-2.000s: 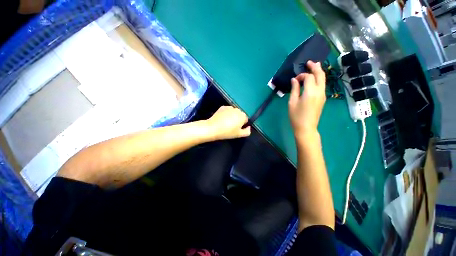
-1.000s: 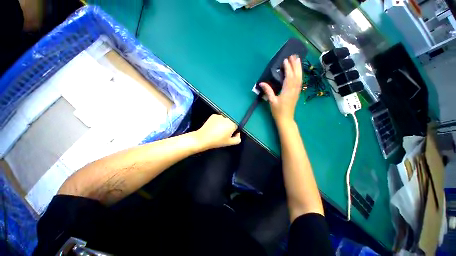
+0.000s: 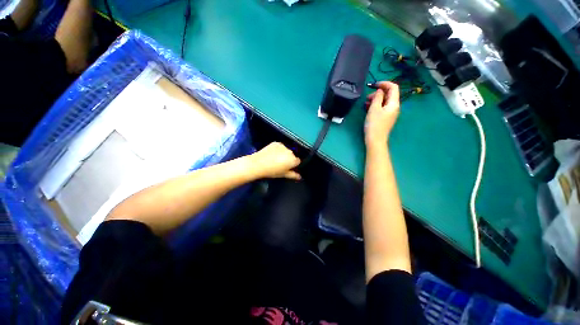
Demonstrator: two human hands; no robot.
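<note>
The black corded unit (image 3: 348,70) lies on the green bench, its white end tabs (image 3: 330,117) towards me. Its thick black power cord (image 3: 320,138) runs over the bench edge to my left hand (image 3: 278,160), which is closed around it; the cord beyond the fist is hidden in shadow. My right hand (image 3: 383,105) is just right of the unit, apart from it, with thumb and fingertips pinched at a small black plug lead (image 3: 371,84). Tangled thin black leads (image 3: 410,91) with yellowish parts lie beyond that hand.
A white power strip (image 3: 466,98) with several black plugs stands right of the leads; its white cable (image 3: 481,165) crosses the bench. A film-lined blue crate (image 3: 224,105) with sheets is at left. A dark divided tray (image 3: 528,136) and papers are far right. Another person's arm (image 3: 74,35) is upper left.
My right hand has left the unit and moved to the small plug lead beside it. The unit has been turned more upright in view, its end visible. My left hand still holds the cord.
</note>
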